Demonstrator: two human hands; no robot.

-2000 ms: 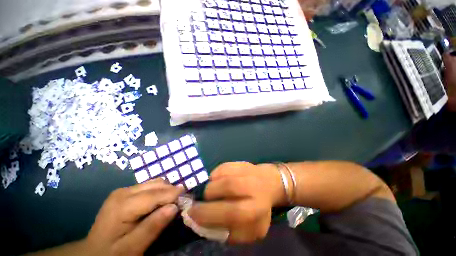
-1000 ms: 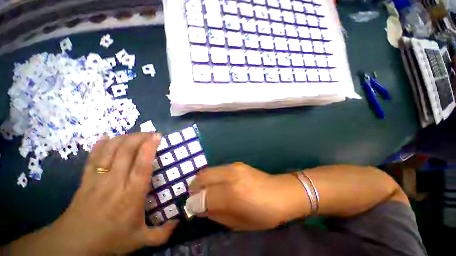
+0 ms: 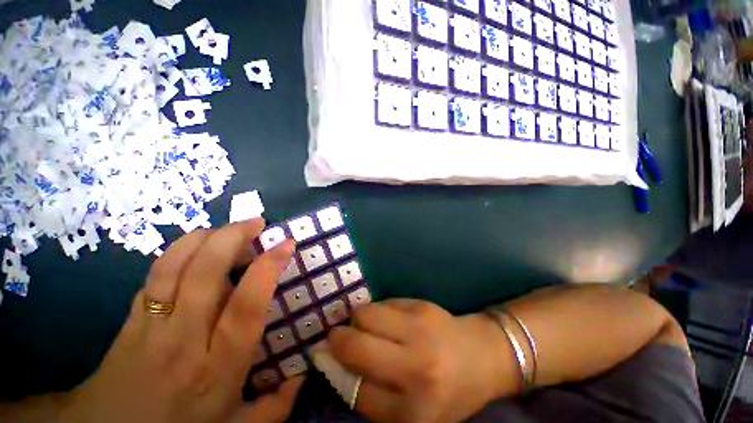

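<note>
A dark panel (image 3: 315, 285) with rows of small pale square pieces, each with a tiny centre dot, lies tilted in front of me. My left hand (image 3: 198, 318) holds its left side, the thumb at the lower edge and fingers over the upper left squares. My right hand (image 3: 404, 351) is at its lower right edge, fingertips curled against the squares. A white wrap (image 3: 337, 376) shows at a right-hand finger. The right fingertips are partly hidden, so their exact grip is unclear. The panel's lower left squares are partly covered by my left hand.
A heap of loose white scraps (image 3: 99, 140) lies at the left. A thick white tray (image 3: 495, 165) with a grid of squares is at the back. Blue-handled pliers (image 3: 644, 178) lie beside its right corner. A stack of white-edged panels (image 3: 717, 157) stands far right.
The view has shifted closer. The panel went from lying flatter with both hands below it to being turned more upright, with my left hand now spread over its left side.
</note>
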